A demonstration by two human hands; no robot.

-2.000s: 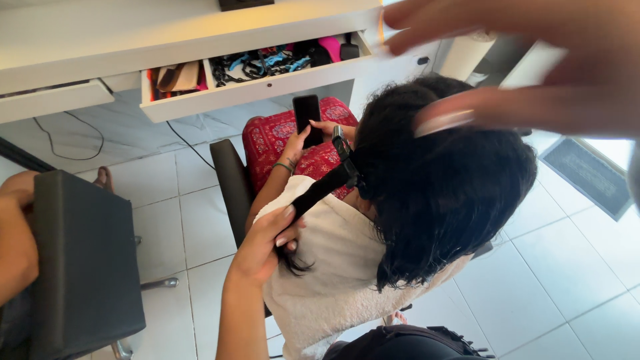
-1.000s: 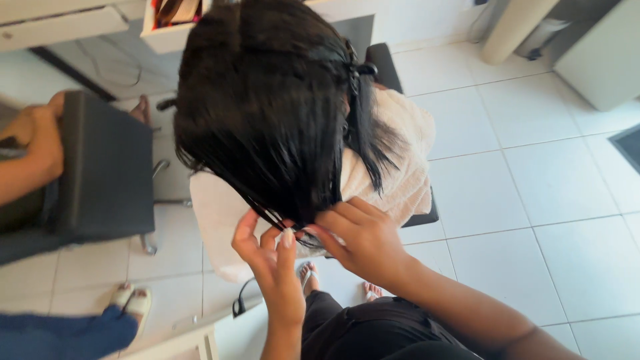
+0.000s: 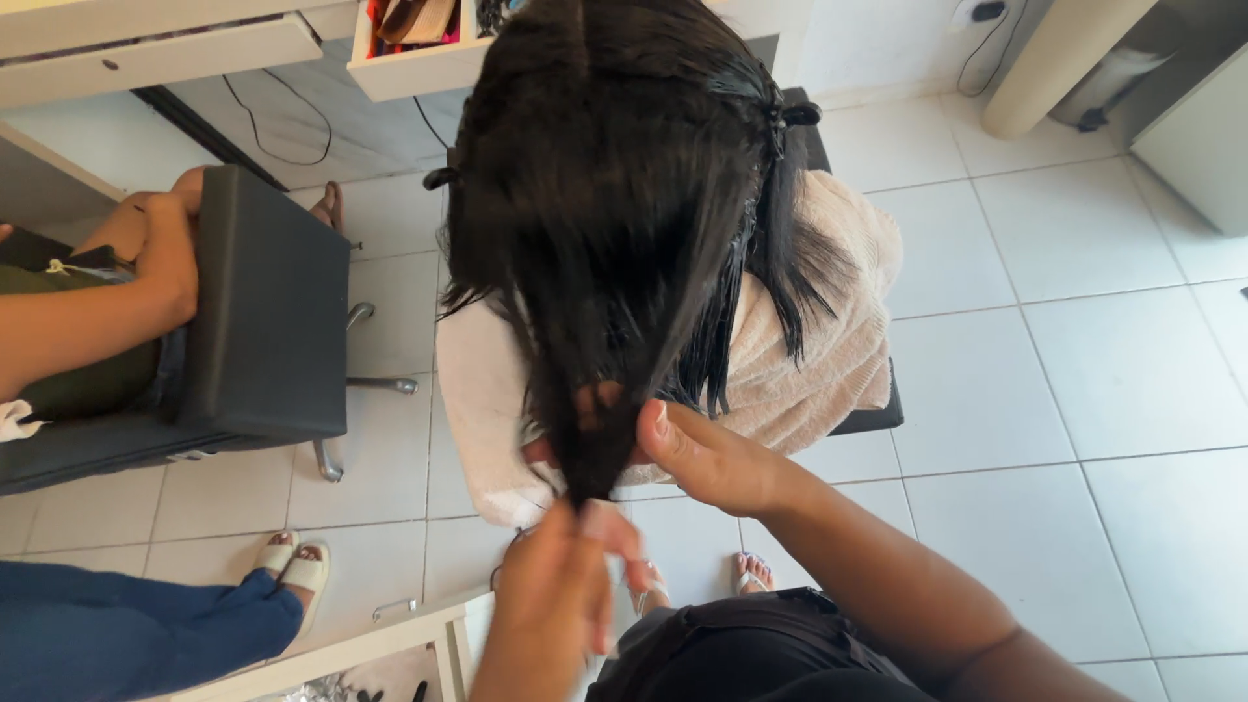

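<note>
A seated person's long dark hair (image 3: pixel 595 185) fills the upper middle, parted at the crown. My left hand (image 3: pixel 561 575), somewhat blurred, pinches the gathered ends of the back section and draws them toward me. Under and beside that section lies my right hand (image 3: pixel 707 453), its thumb at the hair's right edge and its fingers partly hidden behind the strands. A dark hair clip (image 3: pixel 799 115) sits at the right side of the head, with a loose lock hanging below it; another clip (image 3: pixel 441 178) shows at the left. A light towel (image 3: pixel 848 302) covers the person's shoulders.
At the left a person's arm (image 3: pixel 88 327) and a black chair (image 3: pixel 273 312) are near. An open drawer (image 3: pixel 414 73) holding tools is beyond the head. Someone's legs in blue trousers (image 3: pixel 146 614) reach in at lower left, above a white cabinet edge (image 3: pixel 322 658). A black seat corner (image 3: pixel 873 414) juts out at right.
Two seconds ago my left hand held a clipped lock at the side; a second ago both hands were at the back hair's ends. Now the left draws those ends together. The view has shifted greatly.
</note>
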